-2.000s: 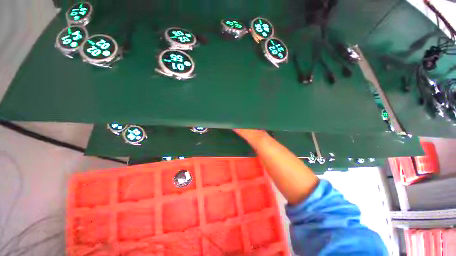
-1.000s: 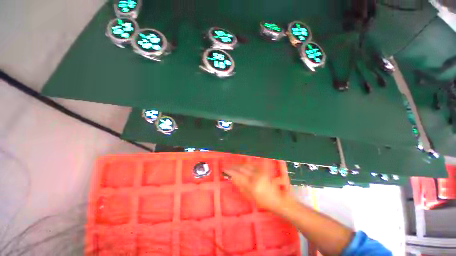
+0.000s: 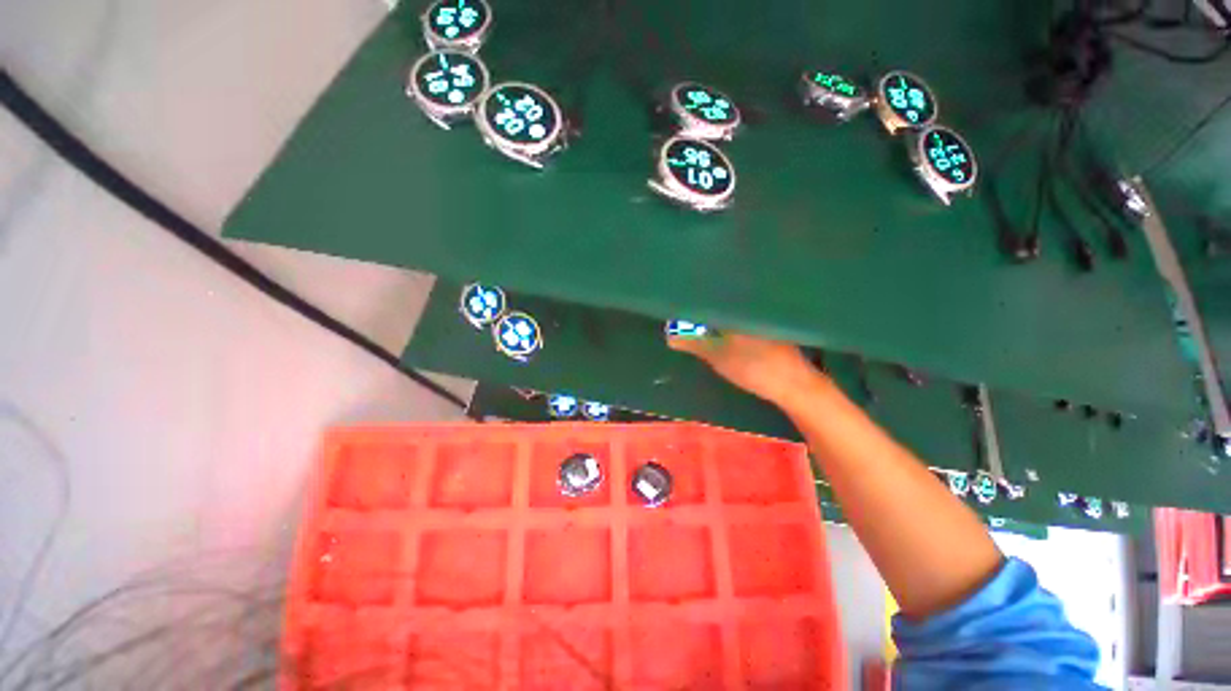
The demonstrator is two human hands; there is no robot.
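My right hand reaches in from the right to the lower green shelf. Its fingertips are at a lit smartwatch unit there; the upper shelf edge partly covers this spot, and I cannot tell if the fingers grip it. The red-orange compartment tray lies below the shelves. Two dark, metallic watch units sit in its far row, one in the middle pocket and one in the pocket to its right. My left hand is not in view.
Several lit watches lie on the upper green shelf. Black charging cables hang at its right. More watches lie on lower levels. Red trays stand at the far right. A black bar or cable crosses at left.
My right hand has moved from the tray back up to the lower shelf. A second watch now sits in the tray, right of the first. The view has shifted, so the shelves appear further right.
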